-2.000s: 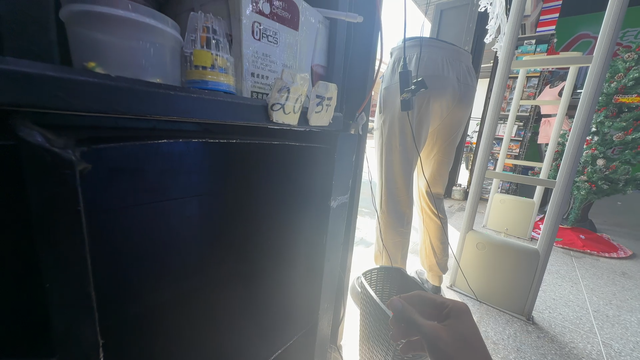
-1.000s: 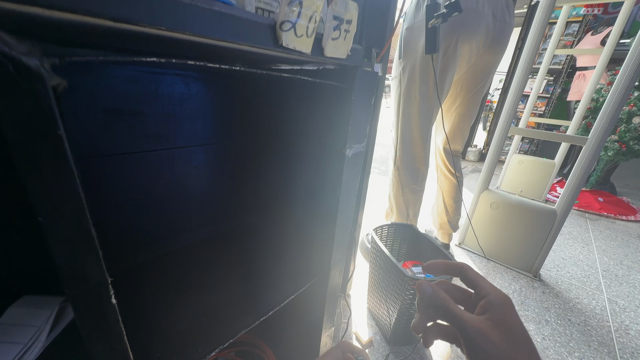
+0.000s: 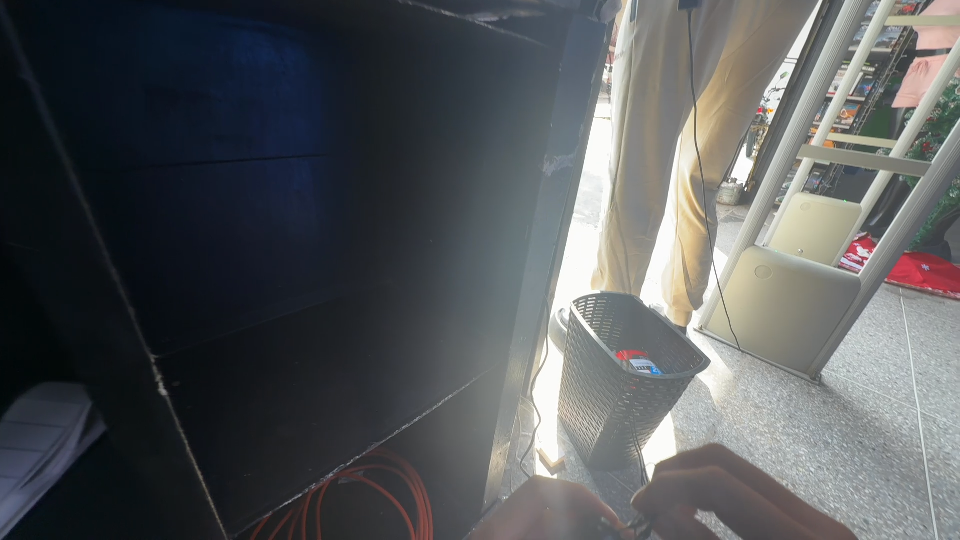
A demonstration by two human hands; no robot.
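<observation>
My left hand and my right hand are close together at the bottom edge, just in front of a black woven plastic basket. Between their fingertips is a thin dark cable, which both hands pinch; its lower part is cut off by the frame. The basket stands upright on the floor, and a red, white and blue packet lies inside it. Left of my hands, a coil of orange cable rests low in the dark cabinet.
A person in light trousers stands behind the basket. On the right are pale security gate panels on the speckled floor, with a red cloth beyond. Another dark cable hangs along the cabinet's edge. White papers lie at far left.
My right hand has left the basket's rim and come down beside my left hand. The view has tilted downward, showing the orange coil more fully.
</observation>
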